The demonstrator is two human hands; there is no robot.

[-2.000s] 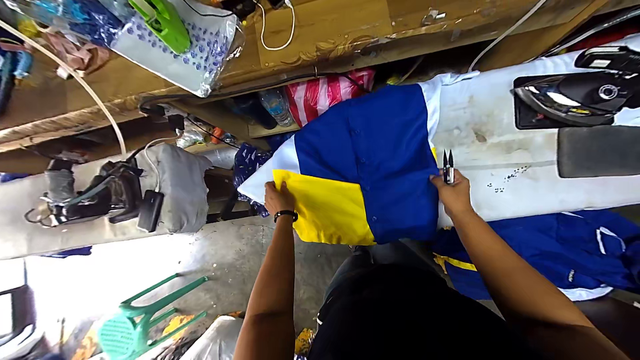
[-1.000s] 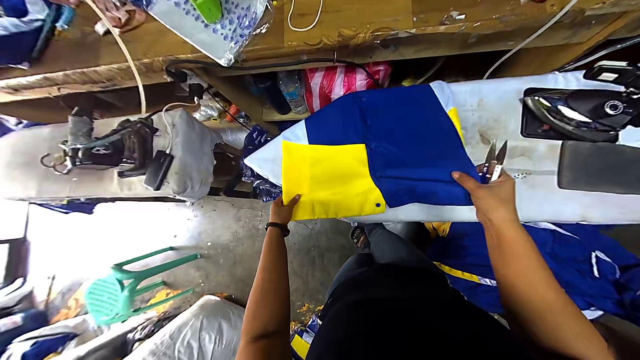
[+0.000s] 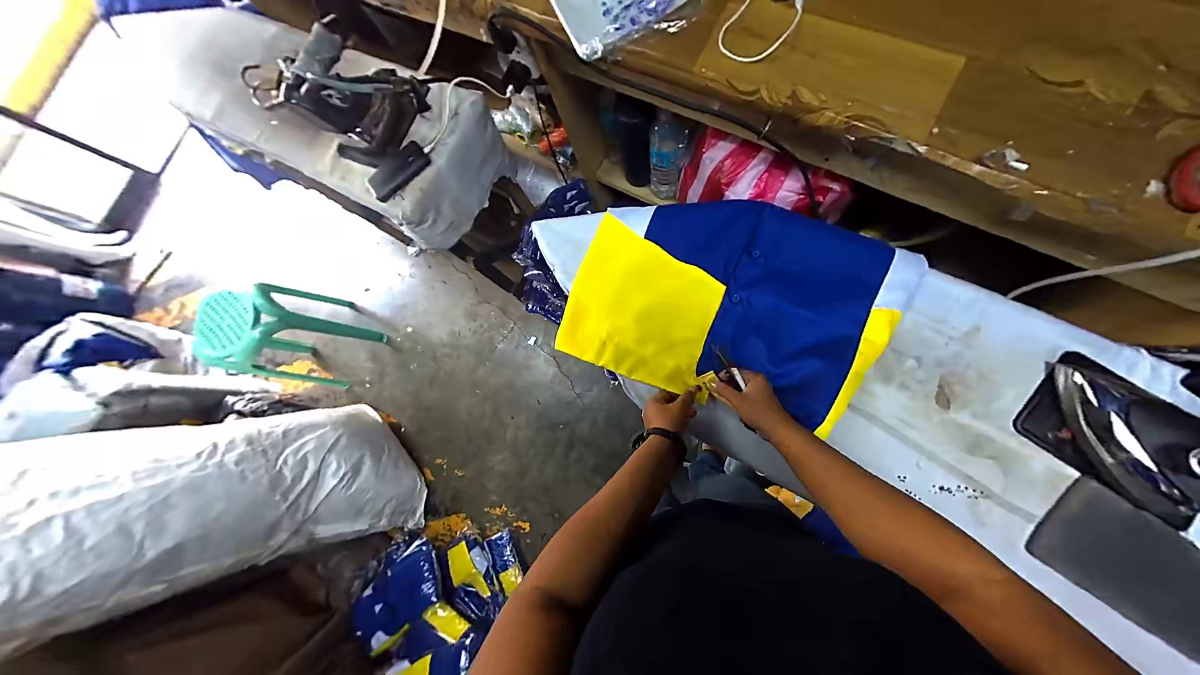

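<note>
A blue garment (image 3: 797, 291) with a large yellow panel (image 3: 642, 305) and white parts lies over the narrow end of a white-covered ironing board (image 3: 947, 375). My left hand (image 3: 667, 412) pinches the lower corner of the yellow panel. Close beside it, my right hand (image 3: 750, 398) holds small metal scissors or thread snips (image 3: 731, 373), and its fingertips touch the same yellow corner. Whether the blades are apart is hard to tell. Snap buttons show on the blue cloth.
An iron (image 3: 1111, 431) rests on the board at right, near a grey pad (image 3: 1116, 553). Beyond runs a wooden table (image 3: 900, 84). At left are a second board with an iron (image 3: 342, 98), a green plastic stool (image 3: 230, 328), a white roll (image 3: 206, 506) and bagged garments (image 3: 422, 591).
My hands, wide apart on the garment before, have come together at the yellow panel's lower corner. The scissors moved there with my right hand. The view has turned and shifted left.
</note>
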